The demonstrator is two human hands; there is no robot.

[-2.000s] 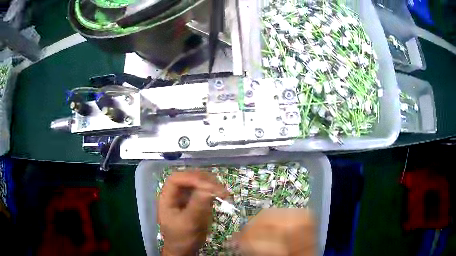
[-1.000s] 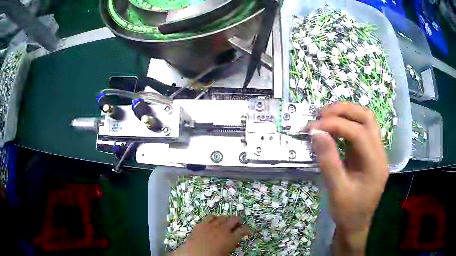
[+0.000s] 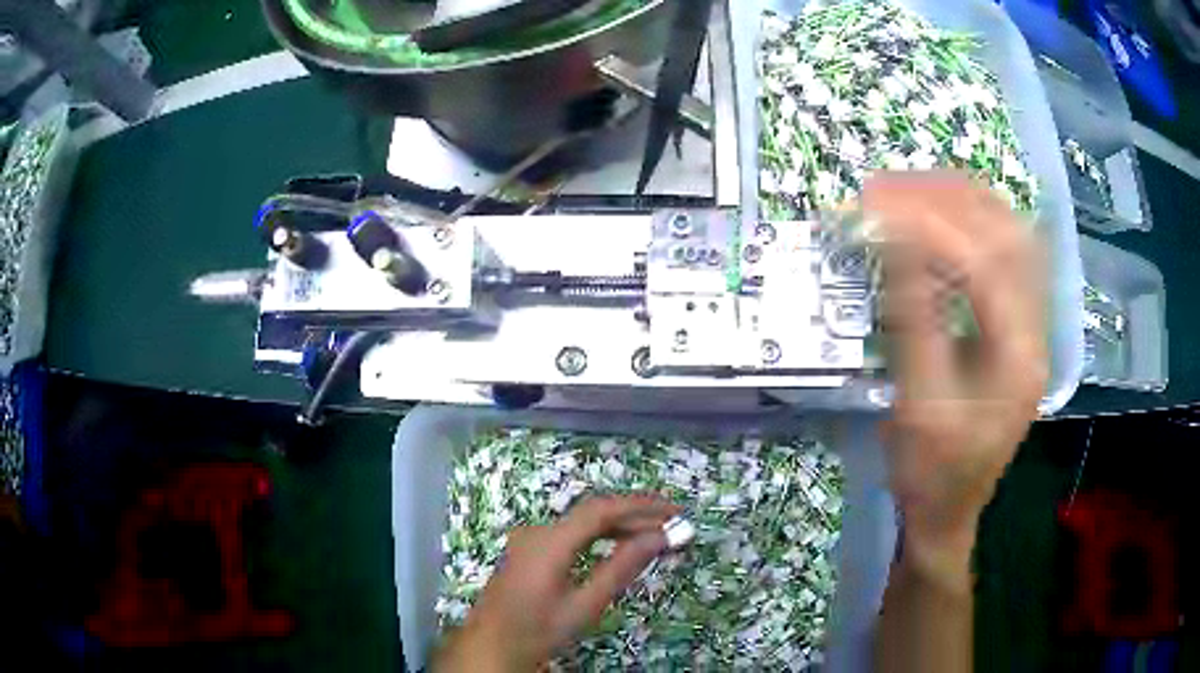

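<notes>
My left hand (image 3: pixel 559 579) is over the front bin (image 3: pixel 416 526) and holds a small wired part (image 3: pixel 676 531) by its white block between thumb and fingertips. My right hand (image 3: pixel 954 355) is blurred, just right of the loading nest (image 3: pixel 842 296) and over the near edge of the right bin (image 3: pixel 1061 329); whether it holds anything cannot be told. The silver press (image 3: pixel 553 355) lies across the middle. A small green part (image 3: pixel 734 263) shows in its fixture. The spring rod (image 3: pixel 592 283) runs left to the air cylinder (image 3: pixel 369 276).
The bowl feeder (image 3: pixel 487 79) stands behind the press, with a feed track (image 3: pixel 726 118) to its right. Two air fittings (image 3: pixel 375 247) stand on the cylinder. Small trays (image 3: pixel 1125 316) are at the far right. Red stools (image 3: pixel 198 565) show below at both sides. Another bin (image 3: pixel 26 237) is at the far left.
My right hand has moved from the fixture's right end to just beyond it, over the right bin. My left hand has risen slightly and now shows a white-ended part at its fingertips.
</notes>
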